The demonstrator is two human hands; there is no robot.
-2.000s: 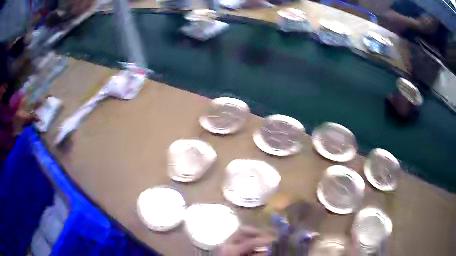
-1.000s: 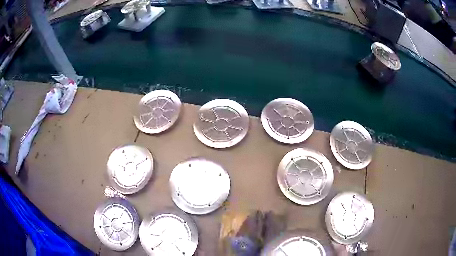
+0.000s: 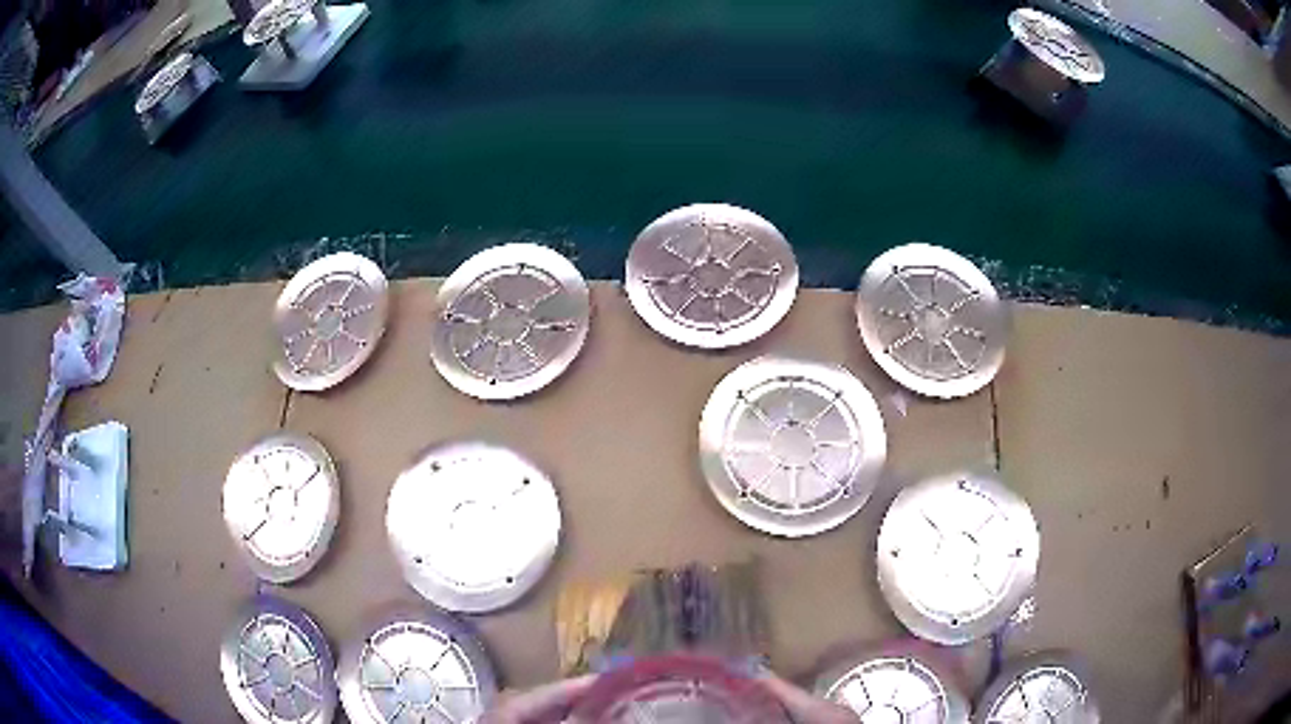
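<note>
A round spoked disc with a reddish rim (image 3: 687, 696) is at the bottom centre, cut off by the picture's edge. My left hand (image 3: 545, 700) is at its left side and my right hand (image 3: 810, 704) at its right side, both holding it by the rim and mostly cut off. Just beyond the disc is a blurred brown and gold blocky thing (image 3: 666, 617). Pale metal discs lie in rows on the tan bench around it, among them a spoked disc (image 3: 793, 446) and a plainer, whiter disc (image 3: 474, 526).
A white pegged plate (image 3: 96, 495) and a crumpled cloth (image 3: 88, 333) lie at left, above a blue crate (image 3: 64, 658). A brown pegged plate (image 3: 1203, 608) is at right. The green conveyor belt (image 3: 595, 127) carries discs on plates. A grey upright (image 3: 50, 205) stands at left.
The view has shifted, bringing in the pegged plates at left and right. My hands and the reddish-rimmed disc now show at the bottom. Items on the belt appear farther up the picture.
</note>
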